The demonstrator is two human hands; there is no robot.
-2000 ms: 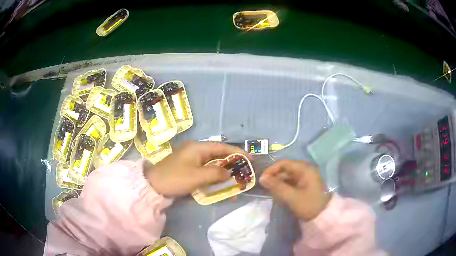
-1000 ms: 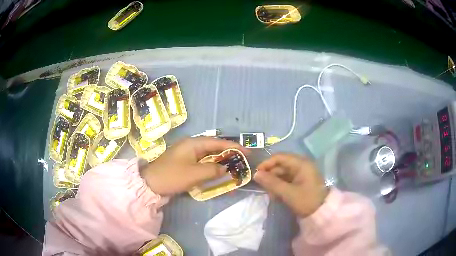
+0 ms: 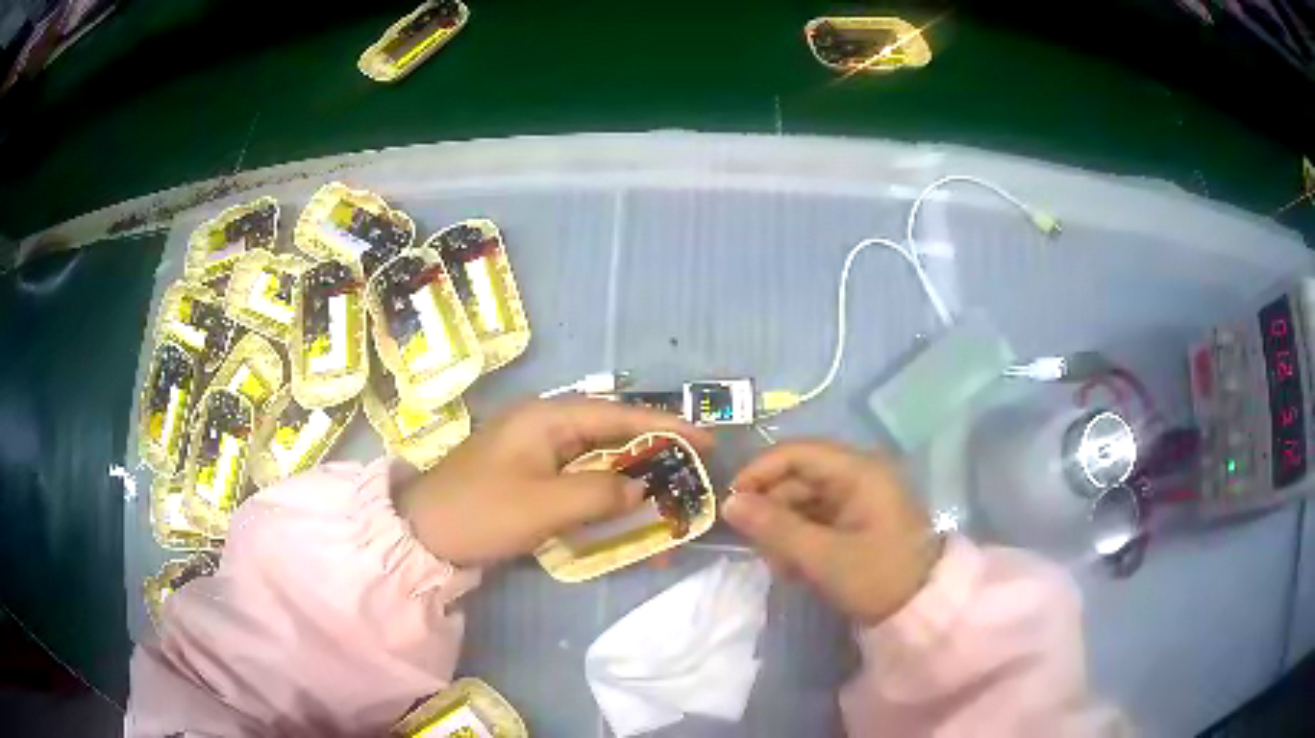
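My left hand (image 3: 512, 483) holds an open unit (image 3: 635, 536), a cream-yellow half shell, at bench centre. The shell's open side faces up, with the dark circuit board at its right end and a pale battery area partly hidden by my thumb. My right hand (image 3: 829, 522) is just right of the shell, thumb and index fingertips pinched together near its right edge. Whether a fine wire or probe is between the fingertips is too small to tell. An inline USB tester (image 3: 718, 402) with a lit screen lies just above the unit.
Several open units (image 3: 329, 329) are piled at left; another lies at the bottom edge. A white cloth (image 3: 681, 652) lies below the unit. A white cable (image 3: 847, 310), pale-green block (image 3: 940, 384), domed device (image 3: 1050, 469) and power supply (image 3: 1252, 404) are at right. The green conveyor (image 3: 620, 87) carries units behind.
The conveyor units have moved right. My right fingertips have come closer to the shell in my left hand, then stayed near its edge. The view has shifted slightly.
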